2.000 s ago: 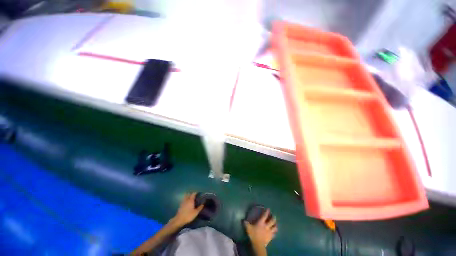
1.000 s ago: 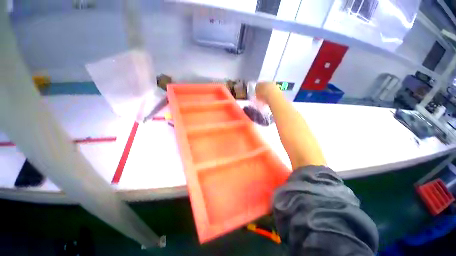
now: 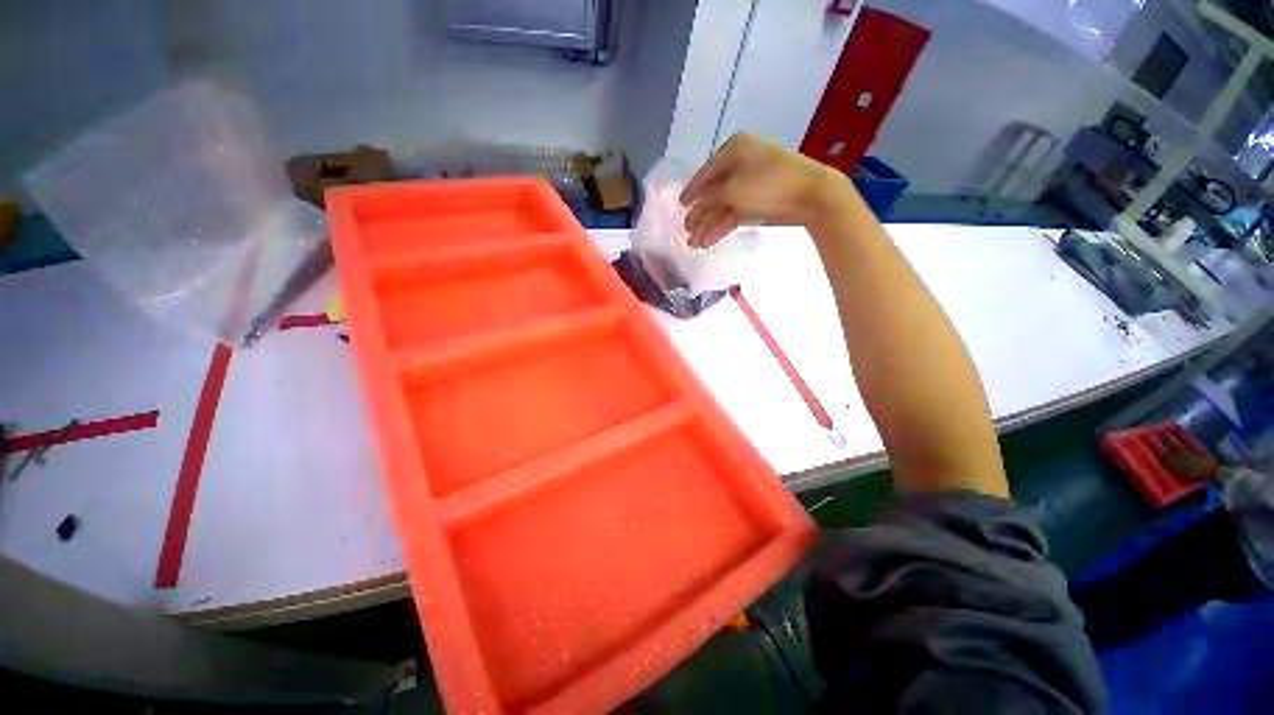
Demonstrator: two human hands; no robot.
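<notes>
A clear plastic bag (image 3: 678, 286) with dark contents stands on the white shelf, right of the salmon-red foam tray. My right hand (image 3: 748, 189) is at the bag's whitish upper part, with its fingers bent downward. I cannot tell whether the fingers grip the plastic or only hang in front of it. The foam tray (image 3: 559, 405) has large, bare-looking rectangular compartments, and its near end juts past the shelf edge. My left hand is out of the picture.
A bubble-wrap sheet (image 3: 175, 210) stands at the back left. A pale post (image 3: 126, 643) crosses the lower left. Part of an orange tool (image 3: 739, 622) shows below the tray. At right, a person's dark sleeve (image 3: 1167, 573) is near another red tray (image 3: 1153, 464).
Both hands were on round dark dishes at first. My right arm has since reached forward to the bag, and my left hand has left the picture. The view has turned up and right.
</notes>
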